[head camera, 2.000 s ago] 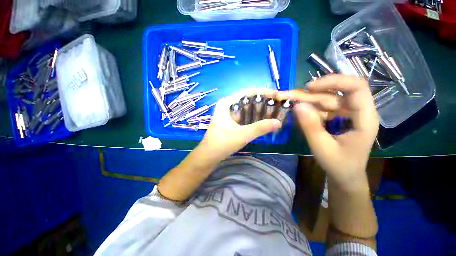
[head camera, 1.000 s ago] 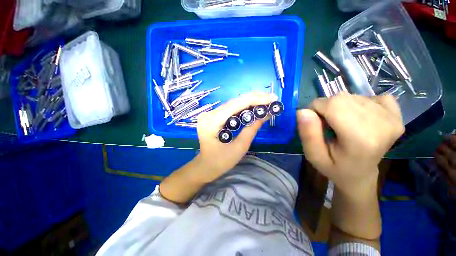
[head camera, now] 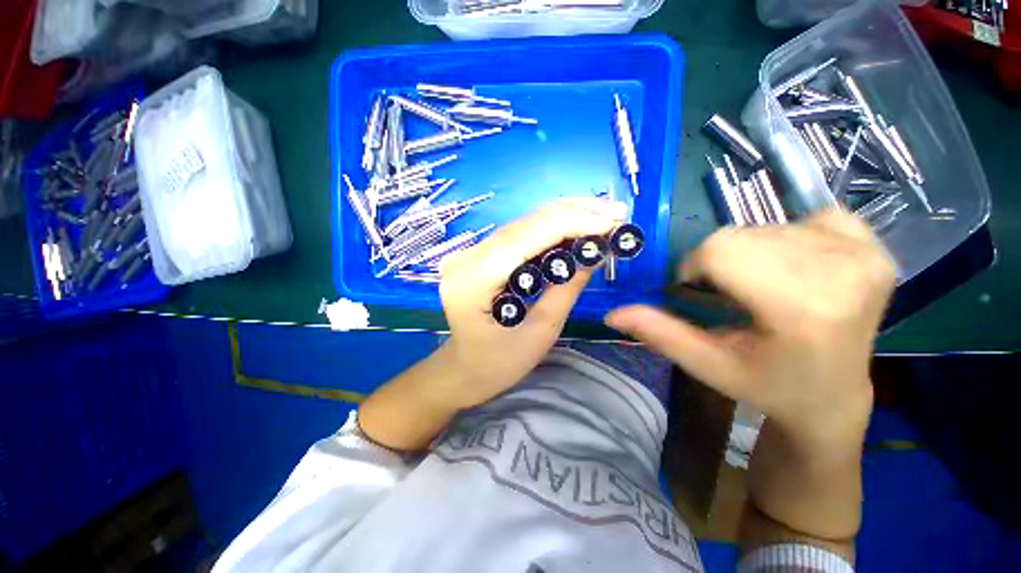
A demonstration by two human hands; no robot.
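Observation:
My left hand (head camera: 493, 302) holds a row of several silver cylinders (head camera: 559, 266) over the front edge of the blue tray (head camera: 509, 50). Their round ends face up, each a dark ring with a pale centre. My right hand (head camera: 784, 313) is to the right of them, thumb stretched toward the row and not touching it. Its palm side and curled fingers are partly hidden and blurred, so I cannot tell if it holds anything. More silver cylinders with thin pins (head camera: 420, 229) lie loose in the left part of the tray, and one lies at its right.
A tilted clear box (head camera: 952, 168) of loose parts stands right, with metal sleeves (head camera: 733, 141) beside it. At left are a second blue tray (head camera: 95, 213) and a frosted lidded box (head camera: 196, 190). A white scrap (head camera: 346, 315) lies at the bench edge. Another clear box (head camera: 537, 22) is behind.
The cylinders' ends, first seen with pale tips, now show dark rings facing up. My right hand has left the row, and its thumb has lately swung left and down toward it.

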